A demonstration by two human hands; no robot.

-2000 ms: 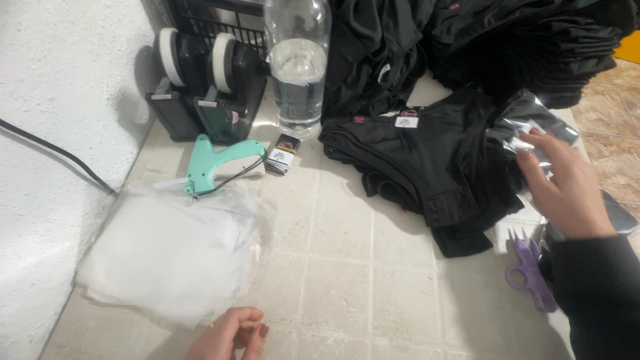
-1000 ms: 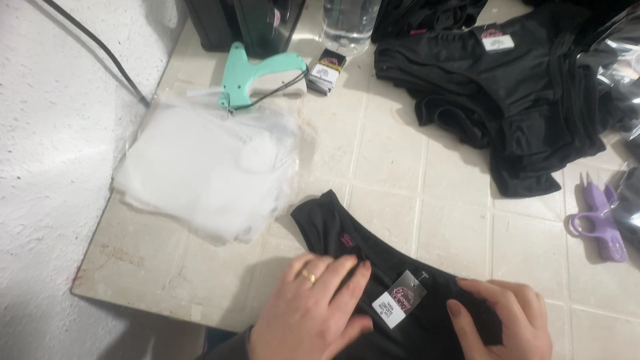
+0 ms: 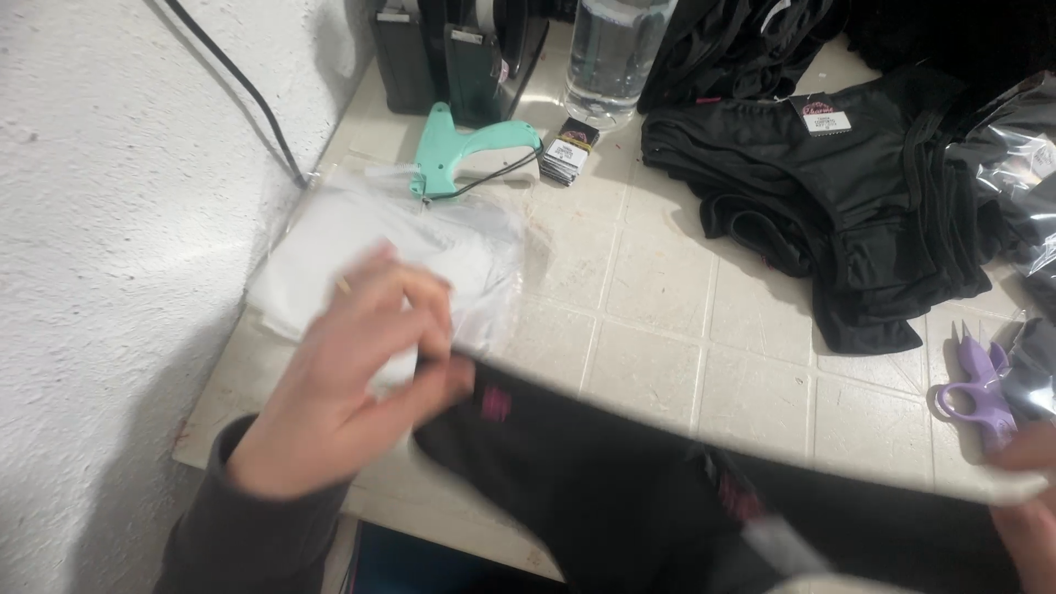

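A pair of black fabric briefs (image 3: 610, 478) with a hanging tag (image 3: 767, 528) is stretched across the near part of the tiled tabletop. My left hand (image 3: 363, 371), blurred, grips its left end of the waistband, near a small pink mark. At the right edge my right hand (image 3: 1027, 495) is at the other end, partly out of view. Behind my left hand lies a stack of clear plastic bags (image 3: 396, 247). A mint-green tagging gun (image 3: 470, 148) rests at the back edge of the bags, with a banded stack of printed tags (image 3: 569, 153) to its right.
A pile of folded black briefs (image 3: 825, 173) is at the back right, beside clear-wrapped garments (image 3: 1023, 173). Purple thread snips (image 3: 982, 384) lie at the right. Black tape dispensers (image 3: 462, 66) and a clear bottle of liquid (image 3: 615, 58) stand at the back. A white wall (image 3: 124, 206) borders the left.
The tagged briefs, flat under both hands a second ago, are now lifted and stretched. My hands have moved apart. Two seconds ago my right hand was at the wrapped garments.
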